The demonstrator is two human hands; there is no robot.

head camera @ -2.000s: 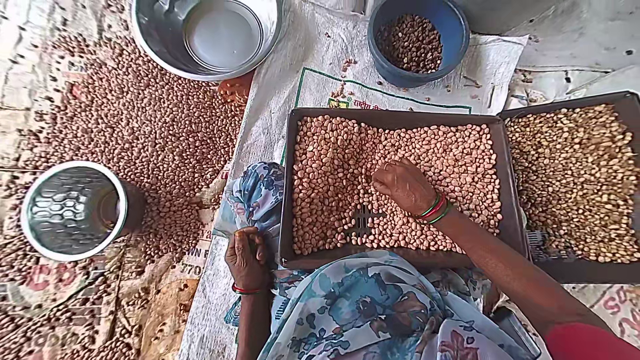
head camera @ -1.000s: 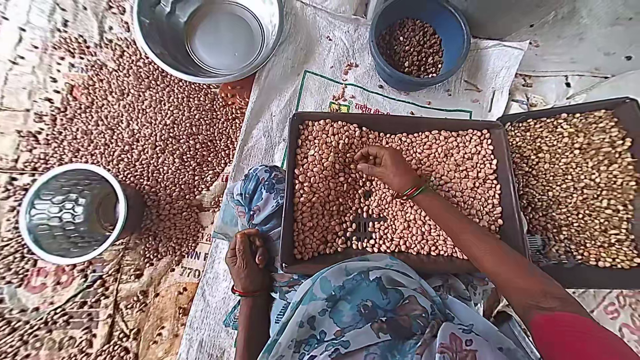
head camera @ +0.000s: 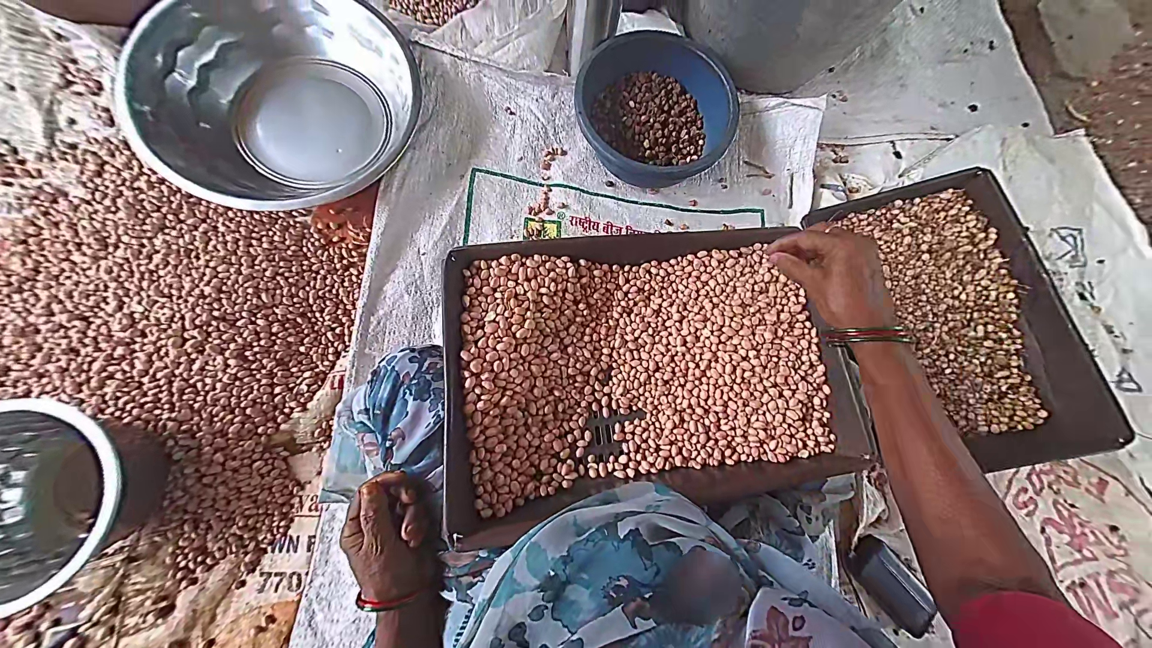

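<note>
A dark rectangular tray (head camera: pixel 454 396) of reddish-brown nuts or seeds (head camera: pixel 702 351) lies over the lap, and a small patch of its slotted bottom shows. My right hand (head camera: pixel 832 270) is over the tray's far right corner, beside the second dark tray (head camera: pixel 1080 360); its fingertips are close together, and whether they pinch anything is unclear. That second tray holds smaller, mixed yellow-brown pieces (head camera: pixel 954 315). My left hand (head camera: pixel 387 522) rests with curled fingers on the patterned cloth by the first tray's near left corner, and nothing shows in it.
A steel basin (head camera: pixel 310 121) stands at the upper left, a steel pot (head camera: pixel 49 504) at the lower left. Many nuts or seeds (head camera: pixel 180 297) cover the sacking between them. A blue bowl (head camera: pixel 657 166) with dark pieces stands beyond the tray. A small dark object (head camera: pixel 891 585) lies lower right.
My right hand has moved right, from over the middle of the first tray to its far right corner beside the second tray. My left hand has stayed by the near left corner.
</note>
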